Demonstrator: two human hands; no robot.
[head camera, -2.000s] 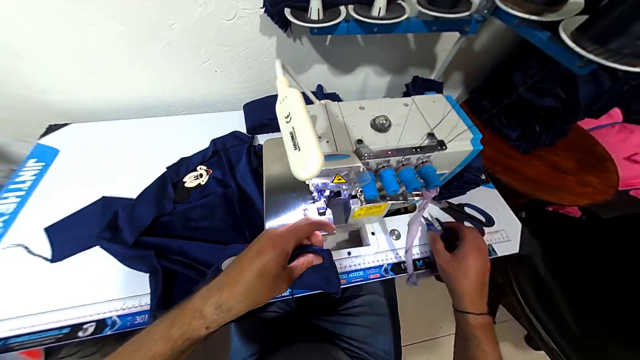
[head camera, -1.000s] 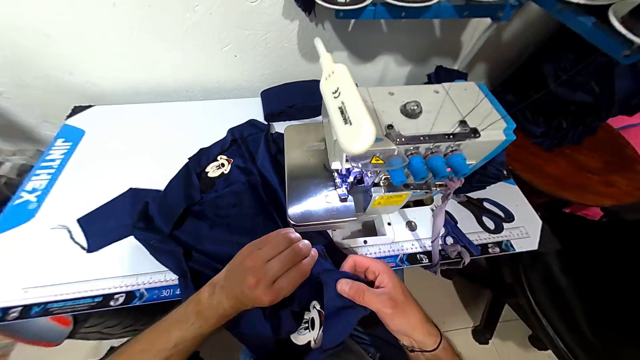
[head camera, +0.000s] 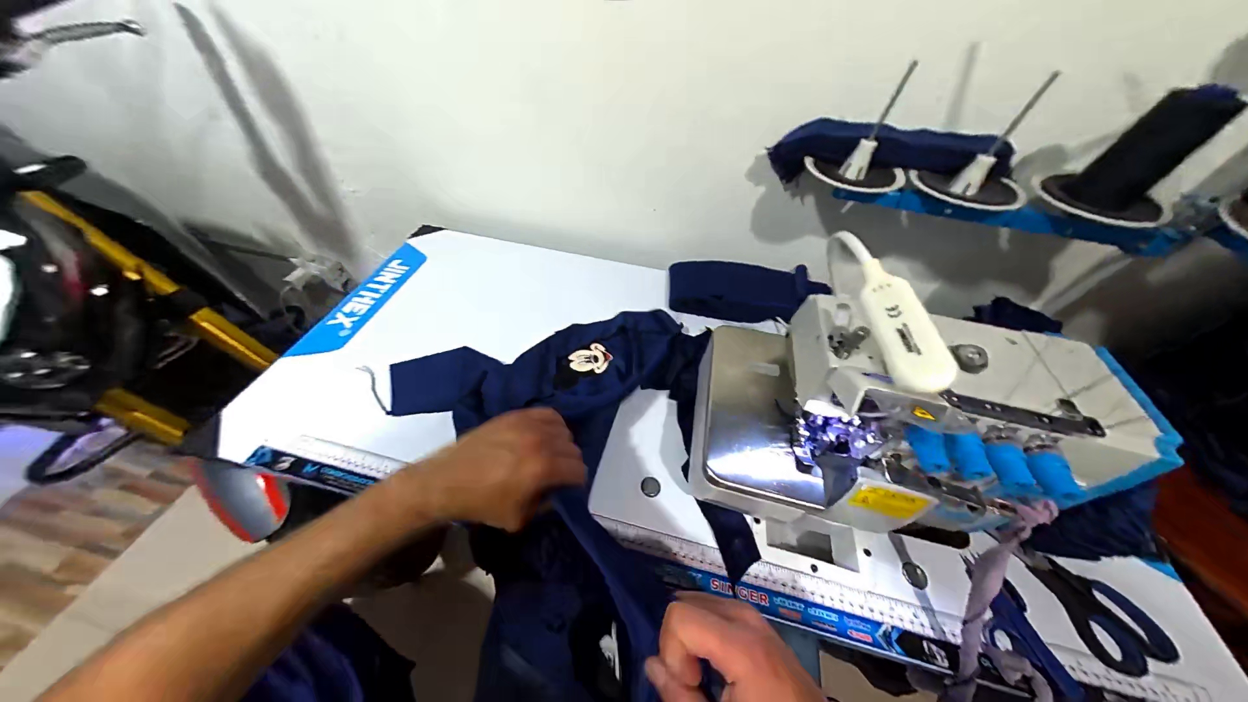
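Note:
Navy blue fabric garment pieces (head camera: 624, 390) with a cartoon mouse patch (head camera: 589, 359) lie across the table and hang over its front edge. My left hand (head camera: 522, 466) is closed on the navy fabric just at the table edge. Lower and further right, my right hand (head camera: 726, 648) grips the hanging fabric, its fingertips curled and partly cut off by the frame. A second patch (head camera: 609, 651) shows on the hanging part. Right of both hands stands an overlock sewing machine (head camera: 975, 409), with a narrow navy strip (head camera: 729, 536) beside its metal plate.
Dark-handled scissors (head camera: 1102, 614) lie on the right of the white table (head camera: 507, 273), near a hanging pale strip (head camera: 985, 604). A folded navy piece (head camera: 736, 291) is behind the machine. A thread stand (head camera: 1004, 214) is above. A yellow-framed object (head camera: 146, 263) stands at far left.
My right hand, earlier beside the scissors, has come over to the fabric and now holds it below the table edge. The fabric is stretched between my hands. The view has swung left.

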